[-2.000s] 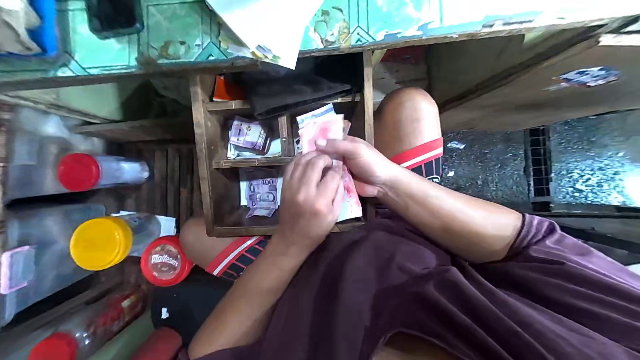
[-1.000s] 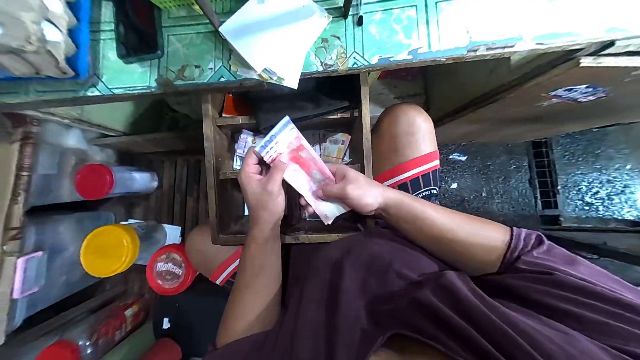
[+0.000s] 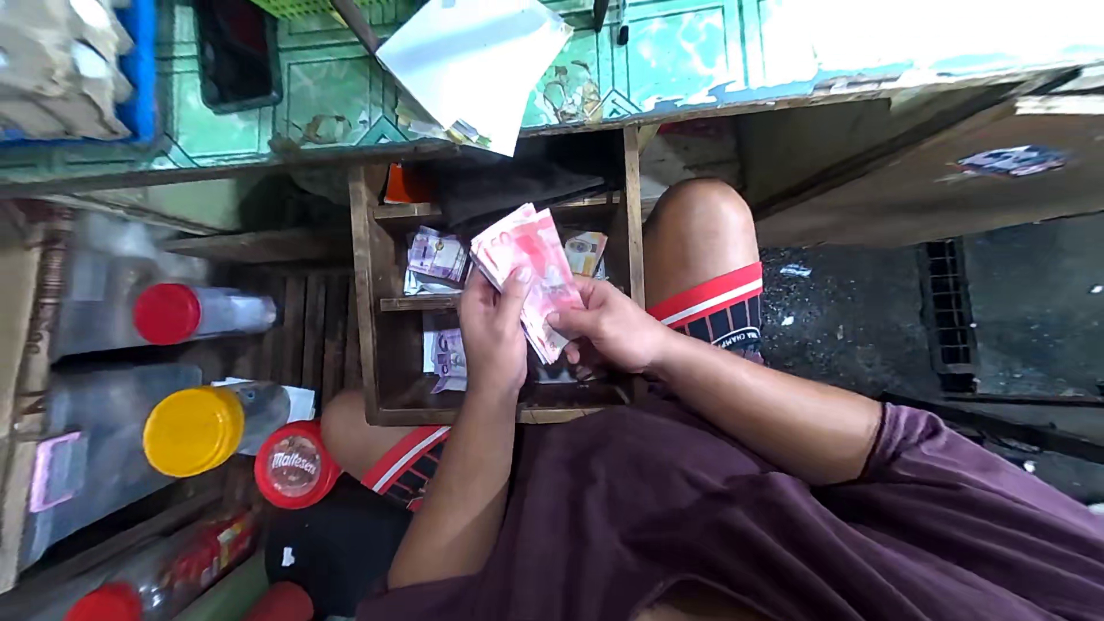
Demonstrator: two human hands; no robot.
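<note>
A fanned stack of red banknotes (image 3: 533, 267) is held between my two hands above an open wooden drawer (image 3: 366, 293). My left hand (image 3: 498, 332) grips its left side, thumb on top. At its lower right edge, my right hand (image 3: 608, 323) pinches the notes between thumb and fingers. Inside the divided drawer, purple banknotes (image 3: 437, 255) lie in the upper left compartment, and yellowish-orange notes (image 3: 585, 250) show behind the stack on the right. More purple notes (image 3: 449, 358) are in the lower compartment, partly hidden by my left wrist.
Above the drawer is a green patterned tabletop (image 3: 681, 52) with a white paper sheet (image 3: 474, 65), a dark phone-like object (image 3: 239, 52) and egg trays (image 3: 60, 69) in a blue container. Plastic jars with red (image 3: 166, 314) and yellow (image 3: 193, 431) lids stand at the left.
A bluish-white note seen on top of the held notes one second ago no longer shows; the red notes are now fanned together. My left hand has moved in toward my right.
</note>
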